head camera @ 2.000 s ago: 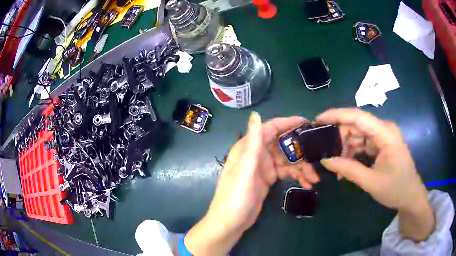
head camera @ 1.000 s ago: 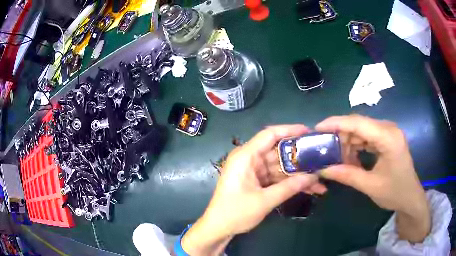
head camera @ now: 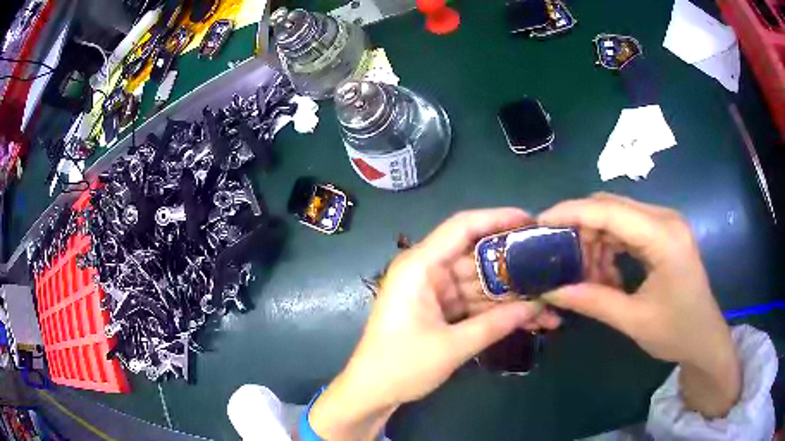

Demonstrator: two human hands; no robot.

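Observation:
My left hand [head camera: 430, 297] holds an open watch case [head camera: 493, 267] by its edges; blue and orange parts show inside at its left end. My right hand [head camera: 645, 271] holds a glossy dark display screen [head camera: 544, 260] by its right end. The screen overlaps the right part of the case, shifted to the right. Whether a ribbon joins them is hidden. A dark closed watch [head camera: 512, 355] lies on the bench just below my hands, partly covered by my fingers.
Clamps [head camera: 172, 215] are heaped at left on a red tray [head camera: 77, 319]. Two bottles [head camera: 396, 133] stand behind. An open watch [head camera: 322, 207], a closed watch [head camera: 525, 127], more open watches [head camera: 616, 52] and white paper [head camera: 637, 142] lie around. Small orange scraps lie left of my left hand.
My left thumb has come down onto the case's lower edge. The case and screen are turned level, and the bright reflection on the screen has faded.

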